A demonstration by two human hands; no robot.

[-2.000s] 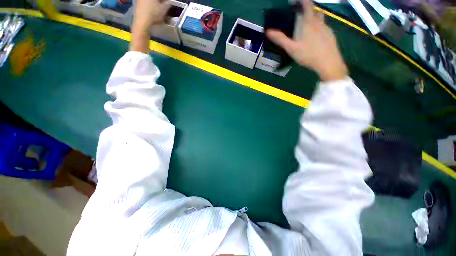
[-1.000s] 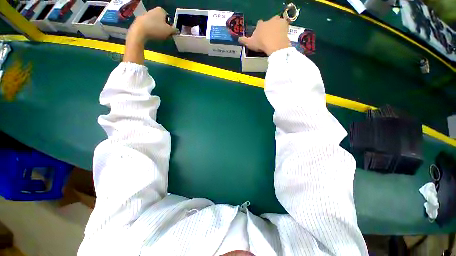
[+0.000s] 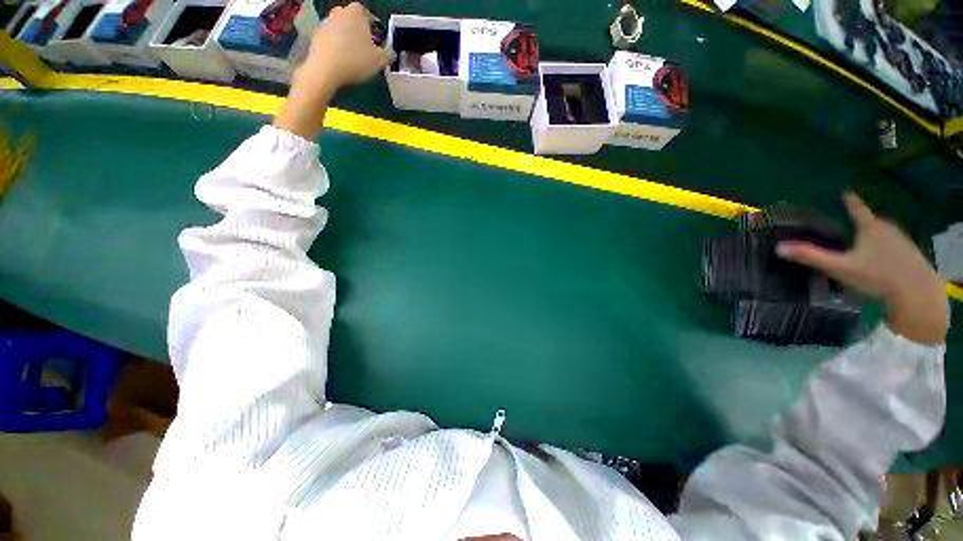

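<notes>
My left hand (image 3: 345,48) is at the upper left, beside an open white box base (image 3: 426,92). Its fingers are curled by a small dark thing (image 3: 377,31); whether they grip it cannot be told. My right hand (image 3: 887,264) is over the stack of black inserts (image 3: 797,316) at the right, thumb and fingers apart, with no insert seen lifted. A second open box base (image 3: 571,138) holds a black insert. White and blue lids with a "GPS" print and watch picture, one (image 3: 501,71) and another (image 3: 646,104), stand beside the bases.
More boxes (image 3: 193,55) stand at the upper left. A yellow strip (image 3: 465,152) edges the green bench (image 3: 475,275). A pale watch-like ring (image 3: 626,25) lies behind the boxes. An orange-yellow tangle (image 3: 13,161) is far left, a blue stool (image 3: 63,370) below.
My right hand has moved from the right-hand box to the black insert stack, uncovering that box. My left hand has stayed near the left box. The boxes sit slightly further right in view.
</notes>
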